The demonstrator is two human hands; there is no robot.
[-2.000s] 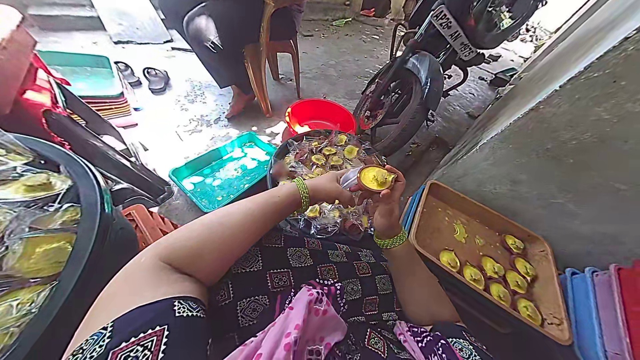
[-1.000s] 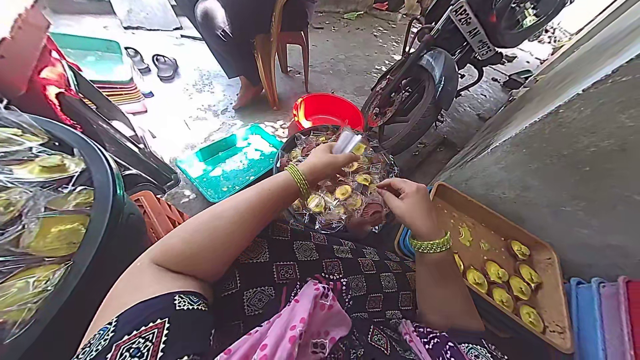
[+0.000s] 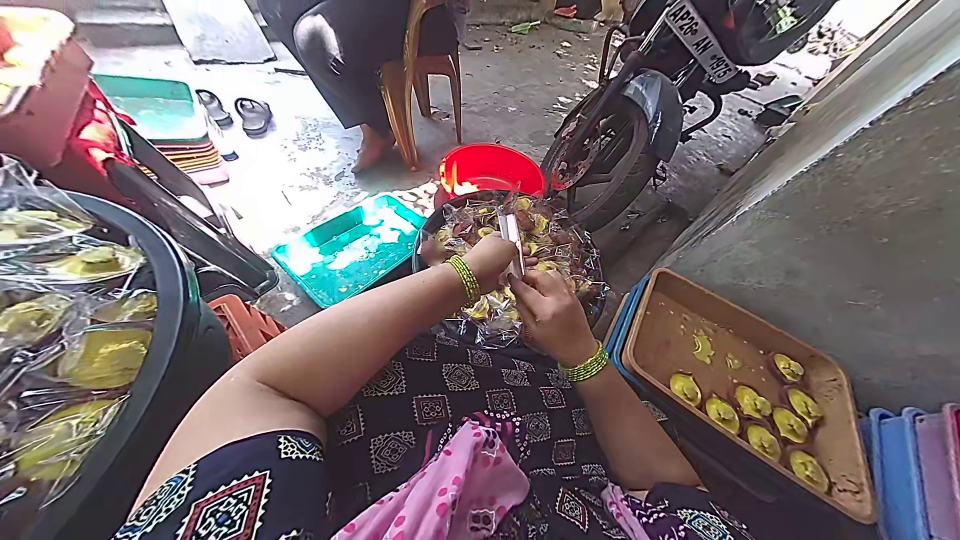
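Note:
My left hand (image 3: 491,262) grips a bundle of thin, clear plastic wrappers (image 3: 511,236), held up over a round dark tub (image 3: 600,289). The fingertips of my right hand (image 3: 551,307) meet the lower end of the bundle; whether they pinch it is hidden. Inside the tub lie many wrapped pieces (image 3: 555,232) with yellow tops and brownish undersides. To the right, a brown plastic tray (image 3: 675,289) bears several unwrapped yellow-topped pieces (image 3: 752,402) and some yellow smears. More wrapped yellow pieces (image 3: 105,356) fill a large black tub (image 3: 176,315) at the left.
A teal tray (image 3: 330,247) and a red basin (image 3: 491,169) lie beyond the tub. A motorcycle wheel (image 3: 615,157) stands close behind. Beside a grey wall (image 3: 840,247) are blue trays (image 3: 892,472). A person (image 3: 337,67) sits near a brown chair (image 3: 405,90); sandals (image 3: 253,116) lie on the floor.
Two seconds ago a yellow-topped piece was between my hands; it is no longer seen there. My right hand has come from the tub's right side to the wrappers in my left hand.

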